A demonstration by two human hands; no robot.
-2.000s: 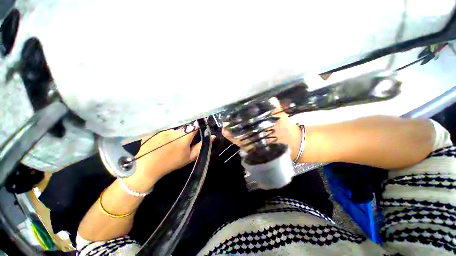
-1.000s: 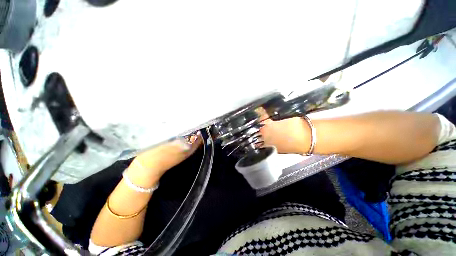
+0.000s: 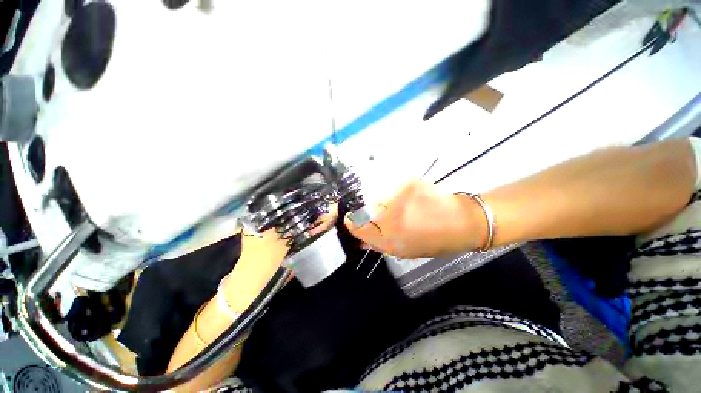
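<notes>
Black cloth (image 3: 330,322) lies below the machine head and over my lap. My right hand (image 3: 423,222) is right of the needle area, fingers curled, fingertips at the cloth's upper edge. Thin silver prongs (image 3: 370,262), like thread snips, stick out below its fingers. My left hand (image 3: 265,253) is behind the ribbed metal tension parts (image 3: 296,209) and a white cup-shaped fitting (image 3: 318,259); only some fingertips show near my right fingertips, and its grip is hidden. The white sewing machine head (image 3: 230,92) covers the upper left.
A curved metal bar (image 3: 154,380) crosses the lower left. A black strip (image 3: 530,38) drapes over the machine arm. A tan card piece (image 3: 486,97) lies on the white table (image 3: 569,130). A thin dark rod or cord (image 3: 546,111) runs to the far right. Something blue (image 3: 588,295) is below the table.
The view has shifted, showing more table at right. My right hand now shows clear of the metal parts; earlier they partly covered it. My left hand is now more hidden behind them.
</notes>
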